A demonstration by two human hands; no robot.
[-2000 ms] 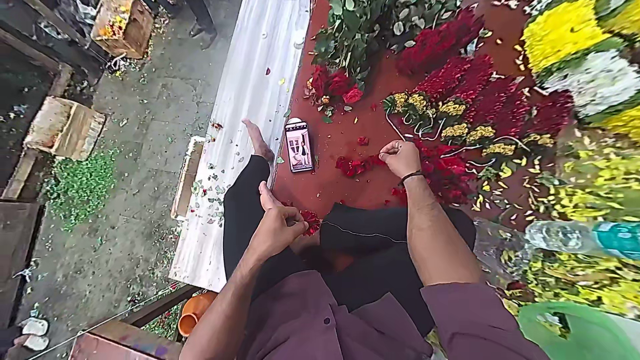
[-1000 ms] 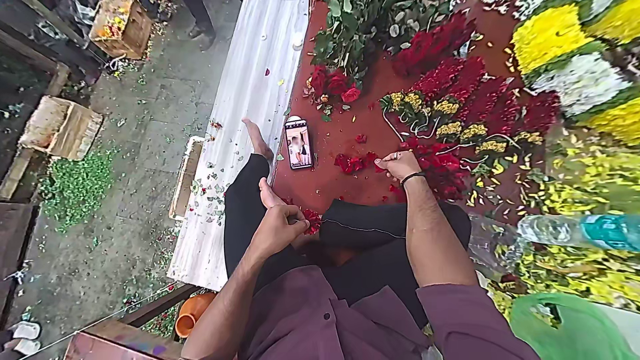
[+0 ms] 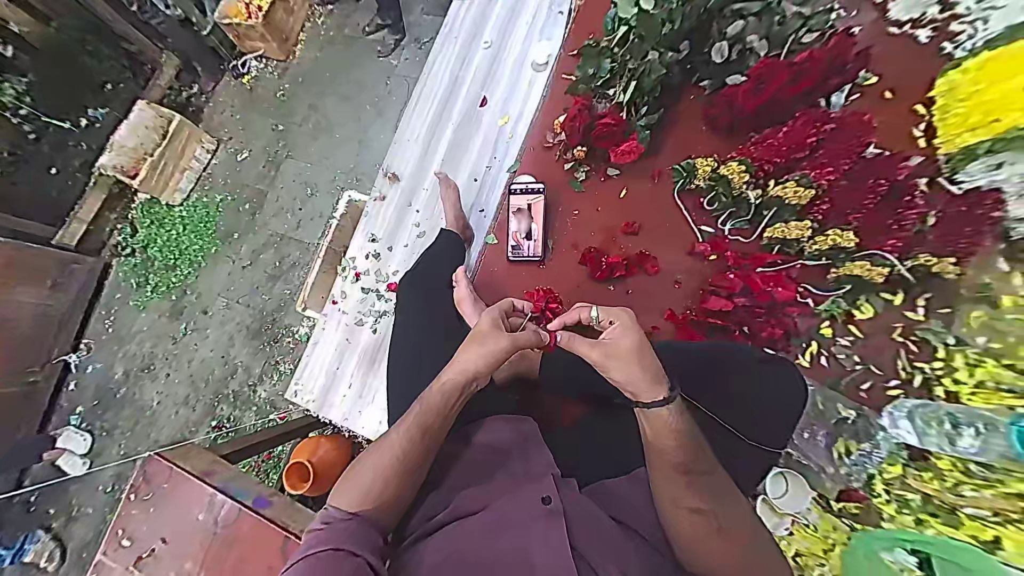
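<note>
My left hand (image 3: 500, 340) pinches a thin needle, its fingertips beside a small bunch of red petals (image 3: 544, 306). Touching it at the fingertips, my right hand (image 3: 604, 346) holds a red petal (image 3: 550, 339) by the needle's end. A pale thread (image 3: 732, 428) runs over my right thigh. Loose red petals (image 3: 616, 264) lie on the red-brown surface beyond my hands, with a larger petal heap (image 3: 748, 300) to the right. A lit smartphone (image 3: 526, 220) lies face up near the surface's left edge.
Red roses (image 3: 600, 132) with leafy stems, red flower garlands (image 3: 832, 152) and yellow flower bunches (image 3: 792, 192) lie at upper right. A plastic bottle (image 3: 944, 430), white cups (image 3: 788, 490) and a green plastic container (image 3: 920, 554) are at lower right. An orange clay pot (image 3: 316, 464) sits at lower left.
My right hand has come from the petals on the right to my left hand, and now holds a petal there. The left hand has stayed over my lap.
</note>
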